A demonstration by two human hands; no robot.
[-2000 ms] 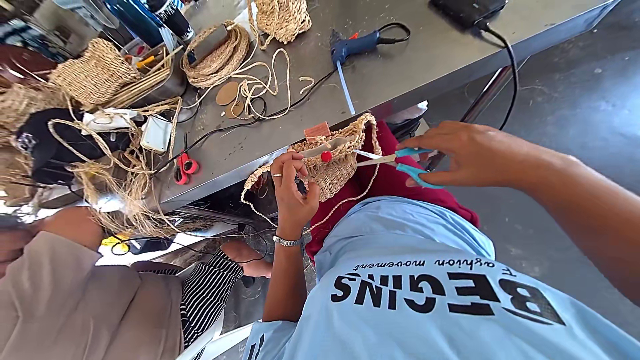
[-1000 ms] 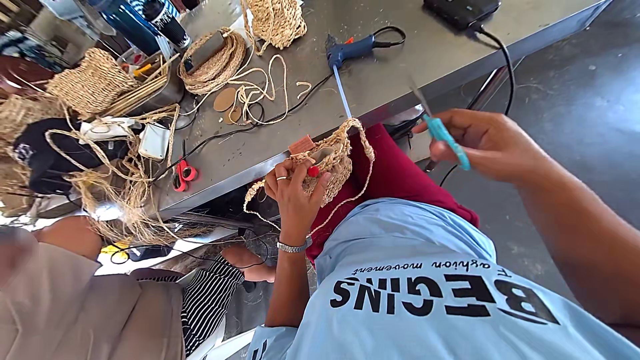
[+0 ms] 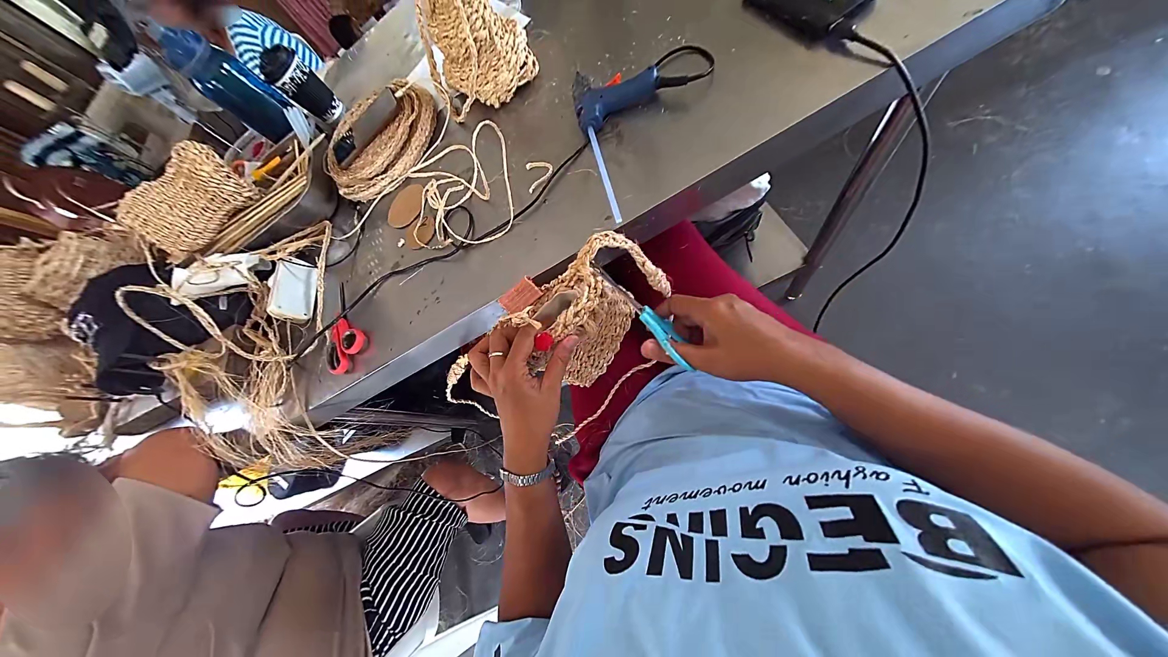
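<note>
My left hand [image 3: 525, 374], with a ring and a wristwatch, holds a small woven natural-fibre bag [image 3: 598, 333] at the table's edge. A red bead or button [image 3: 544, 341] shows beside its fingers, and a reddish-brown tag [image 3: 519, 295] sits at the bag's rim. The bag's braided handle [image 3: 630, 248] arches above it, and a thin cord [image 3: 607, 401] hangs in a loop below. My right hand [image 3: 712, 338] grips scissors with light blue handles [image 3: 664, 338]. Their blades lie against the bag's right side, the tips partly hidden by the fibre.
On the metal table [image 3: 730, 119] lie a blue glue gun [image 3: 613, 99] with its cable, a coil of braided fibre [image 3: 388, 146], red-handled scissors [image 3: 345, 345], loose fibre strands [image 3: 246, 392] and a black device [image 3: 808, 16]. Another person [image 3: 182, 557] sits at the lower left.
The scissors were at the bag, then raised away to the right with my right hand; now they are back at the bag. My left hand keeps its hold.
</note>
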